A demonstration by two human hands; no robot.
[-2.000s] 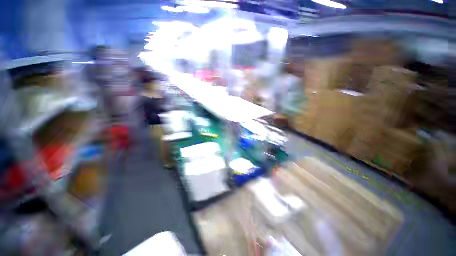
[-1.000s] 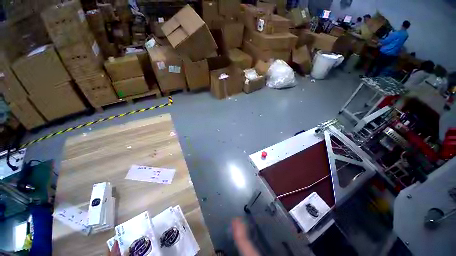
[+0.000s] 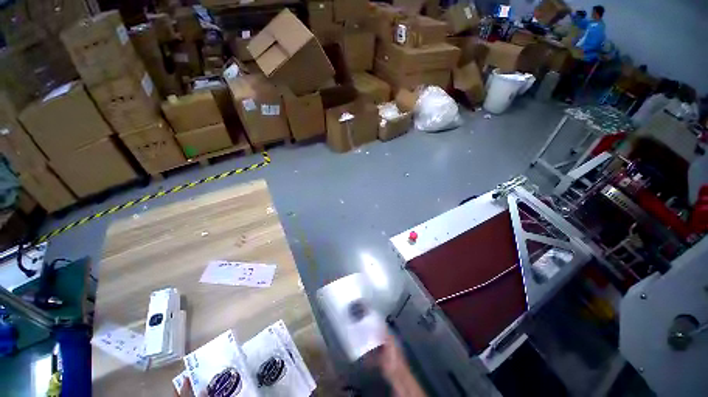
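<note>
My right hand (image 3: 394, 366), blurred, holds a white product box (image 3: 349, 310) with a dark round picture, in the gap between table and machine. My left hand (image 3: 185, 387) shows only as fingertips at the bottom edge. They grip the left side of a white product box (image 3: 209, 360). Another product box (image 3: 277, 358) leans beside it; both show dark coil pictures. The wrapping machine infeed (image 3: 470, 283) has a dark red-brown bed. A white item (image 3: 548, 264) lies beyond the pale angled frame; its print cannot be made out.
A narrow white block with a dark spot (image 3: 160, 319) and a printed paper sheet (image 3: 237, 273) lie on the wooden table (image 3: 198, 221). A red button (image 3: 413, 236) sits on the machine's white top. Brown cartons (image 3: 198, 116) line the back. A person in blue (image 3: 592, 37) is far right.
My right hand, empty before, now holds a white box over the gap. The box on the near end of the red-brown bed is gone from there. My left hand stays at the boxes.
</note>
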